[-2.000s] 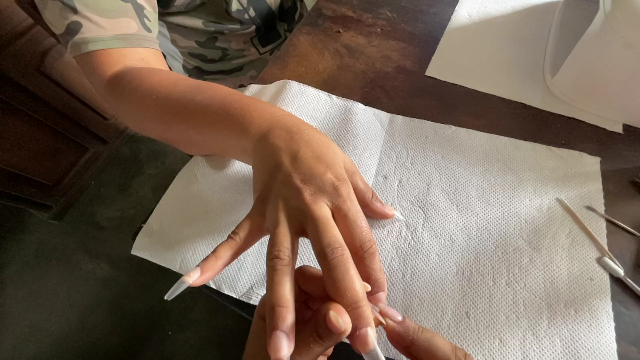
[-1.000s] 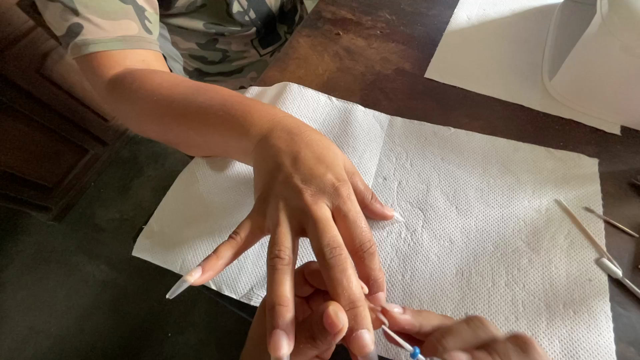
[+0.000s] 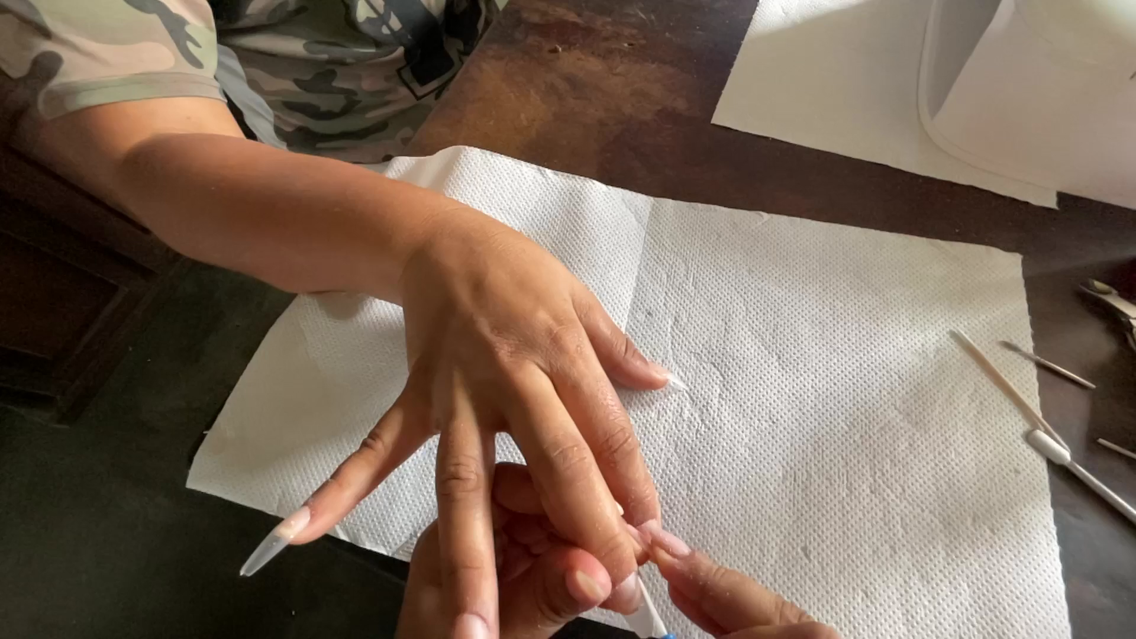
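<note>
Another person's hand (image 3: 497,328), palm down with fingers spread, reaches in from the upper left; long pale nails show on its thumb and little finger. From below, my left hand (image 3: 541,568) is curled around the tip area of that person's index finger (image 3: 608,426), partly hidden under the middle finger. My right hand (image 3: 728,595) has its fingertips at the tip of the same index finger. Beside them, at the bottom edge, a thin white stick (image 3: 655,608) with a blue part shows; how it is held is hidden.
A white paper towel (image 3: 825,355) lies under the hands on a dark wooden table (image 3: 586,80). At right lie a thin stick (image 3: 1003,377), a white-tipped stick (image 3: 1096,484) and metal tools (image 3: 1109,302). A white object (image 3: 1038,106) stands on another paper sheet (image 3: 825,98) at upper right.
The thin white stick with the blue part, in my right hand one second ago, now shows lower and steeper beside the fingers. The other person's hand has barely moved.
</note>
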